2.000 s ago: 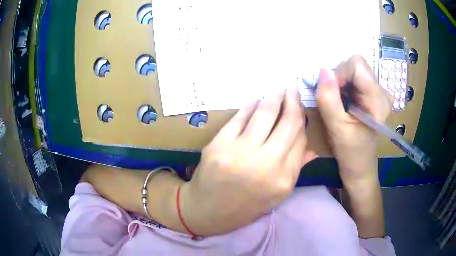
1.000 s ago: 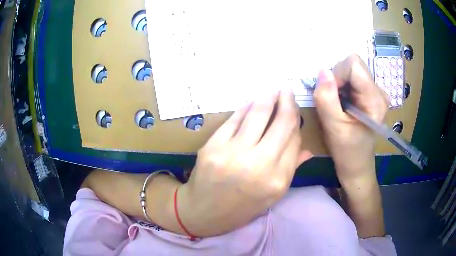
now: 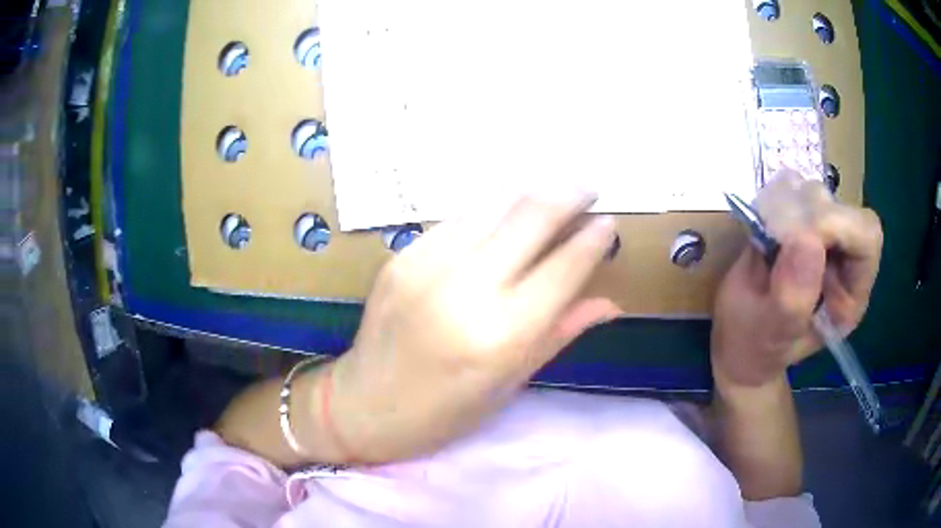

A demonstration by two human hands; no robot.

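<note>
A white record sheet [image 3: 537, 113] lies on the tan perforated tray [image 3: 279, 270], mostly glared to blank white. My right hand [image 3: 800, 273] holds a gel pen [image 3: 846, 361], its dark tip pointing up and left beside the sheet's lower right corner. My left hand [image 3: 464, 309] is slightly blurred, with its fingers over the sheet's lower edge. Nothing shows in it. Whether its fingertips press on the paper, I cannot tell. A pocket calculator [image 3: 789, 129] with pink-lilac keys lies right of the sheet, its lower end partly behind my right hand.
Silvery round parts [image 3: 235, 143] show in the tray's holes. A green mat [image 3: 155, 237] edged in blue and yellow surrounds the tray. Dark racks [image 3: 103, 330] stand at the left. A dark slim tool [image 3: 929, 242] lies at the far right.
My right hand has moved right and down with the pen, off the sheet's lower part. My left hand has shifted left. The tray and calculator appear slightly shifted in view.
</note>
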